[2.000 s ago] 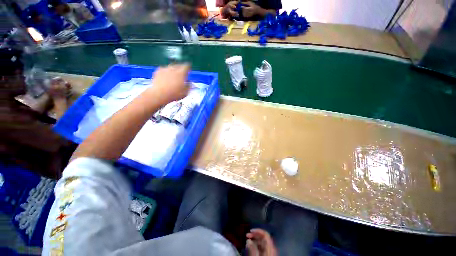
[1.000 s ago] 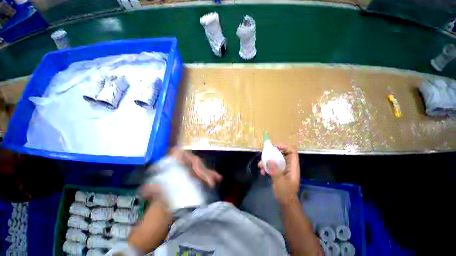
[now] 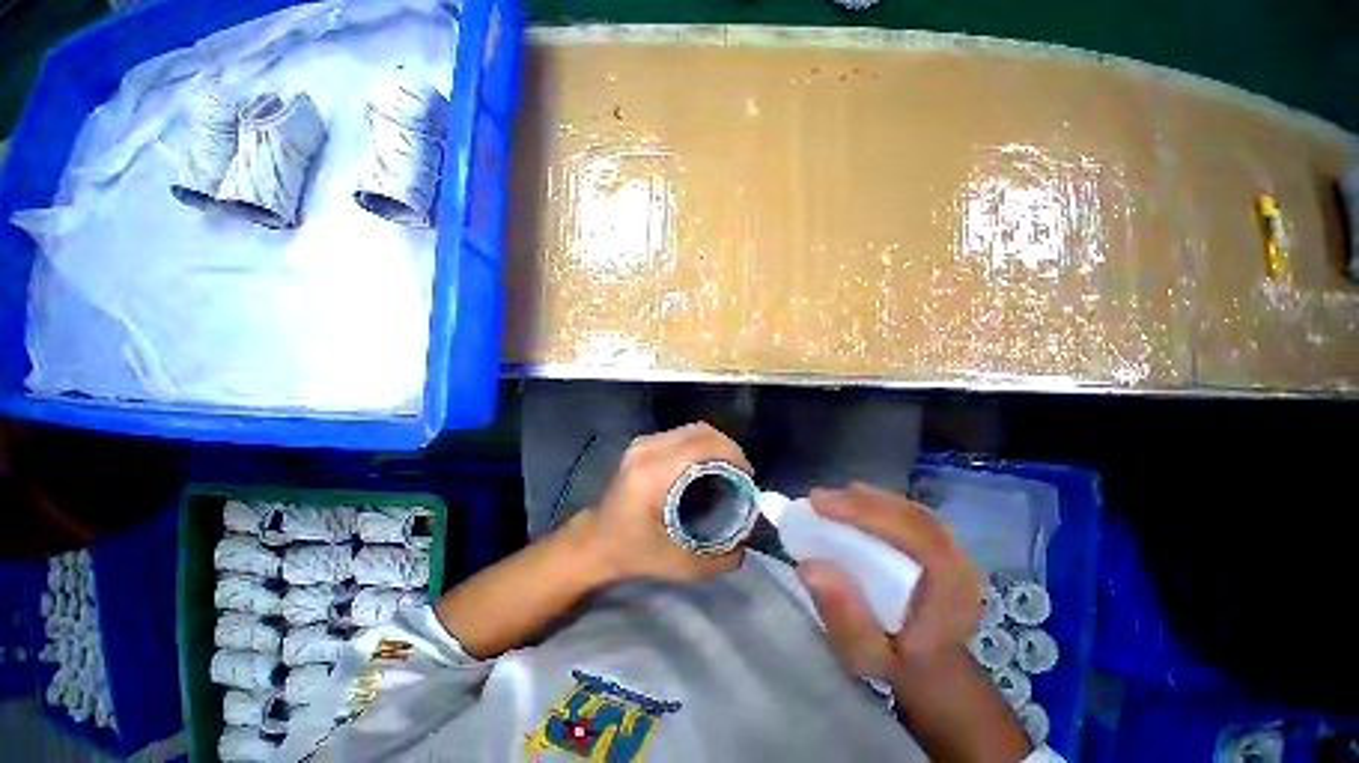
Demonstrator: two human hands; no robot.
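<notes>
My left hand (image 3: 651, 499) is closed around a grey-white tube body (image 3: 710, 508) over my lap, its round open end facing up towards me. My right hand (image 3: 912, 574) grips a white squeeze bottle (image 3: 854, 555), tilted with its narrow end at the right side of the tube's rim. The bottle's tip is hard to make out against the rim. The tube's side is mostly hidden by my left fingers.
A blue tote (image 3: 474, 224) with white lining and a few tubes stands on the tan bench (image 3: 805, 194). A yellow item (image 3: 1273, 234) lies at the right. A green crate (image 3: 195, 626) of tubes is low left; a blue bin (image 3: 1084, 567) with white rings is low right.
My view has tipped down. The bottle has moved from beside the bench edge to the tube's rim. The tube, blurred before, is now held end-up in my left hand.
</notes>
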